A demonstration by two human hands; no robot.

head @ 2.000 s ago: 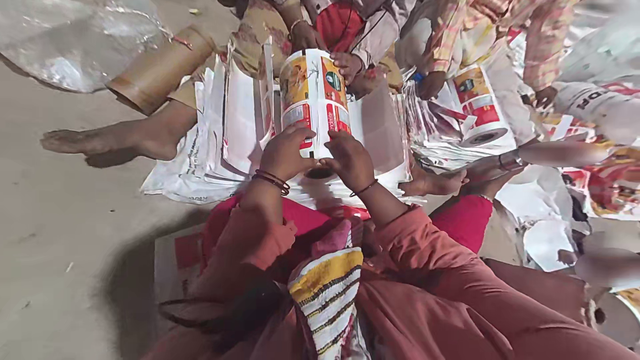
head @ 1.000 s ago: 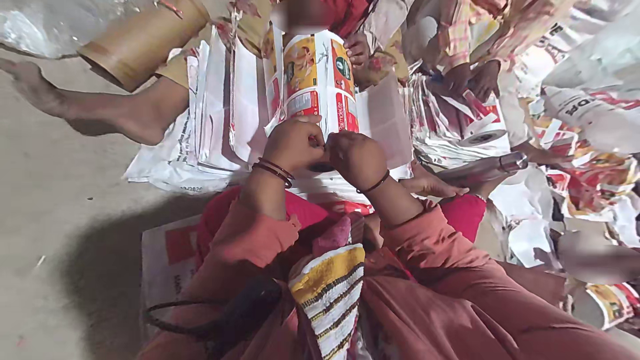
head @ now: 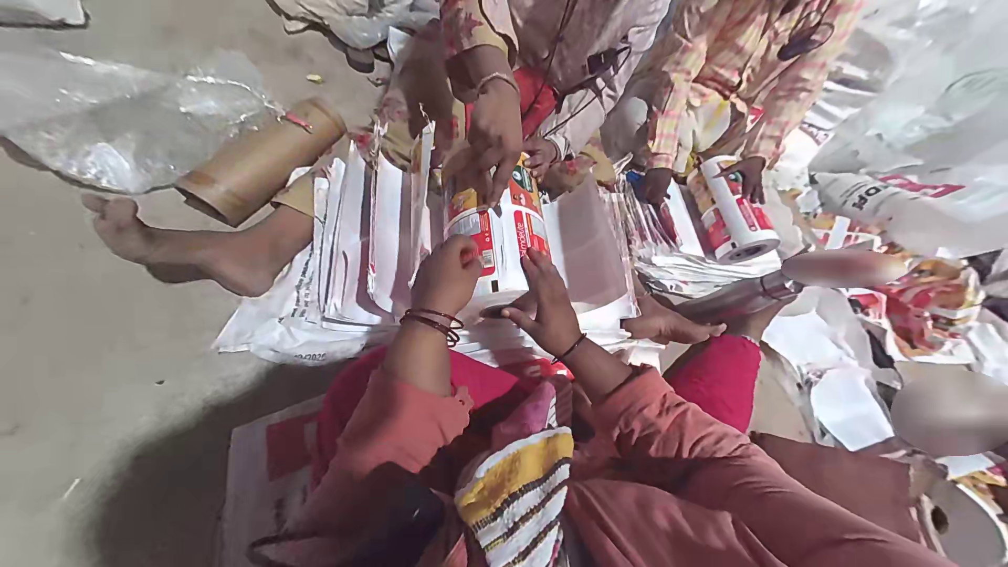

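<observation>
A roll of printed packaging film (head: 494, 264), white with red and yellow print, lies on a stack of white sheets (head: 579, 252) in front of me. My left hand (head: 447, 276) is at the roll's near left side, fingers curled; whether something thin is between them I cannot tell. My right hand (head: 547, 303) rests against the near right side of the roll, fingers apart, its thumb by the roll's end. Across from me, another person's hand (head: 492, 142) reaches onto the far part of the roll, and that person's other hand is at its far right edge.
A brown cardboard tube (head: 260, 161) and clear plastic sheeting (head: 134, 118) lie on the floor at the left. At the right, a co-worker holds a second printed roll (head: 732, 213) over more sheets. Scraps of printed film (head: 925, 303) and a big white bag (head: 906, 197) lie further right.
My two hands, together at the roll's near end one second ago, are now apart. The co-worker opposite now has a hand on the roll's far part.
</observation>
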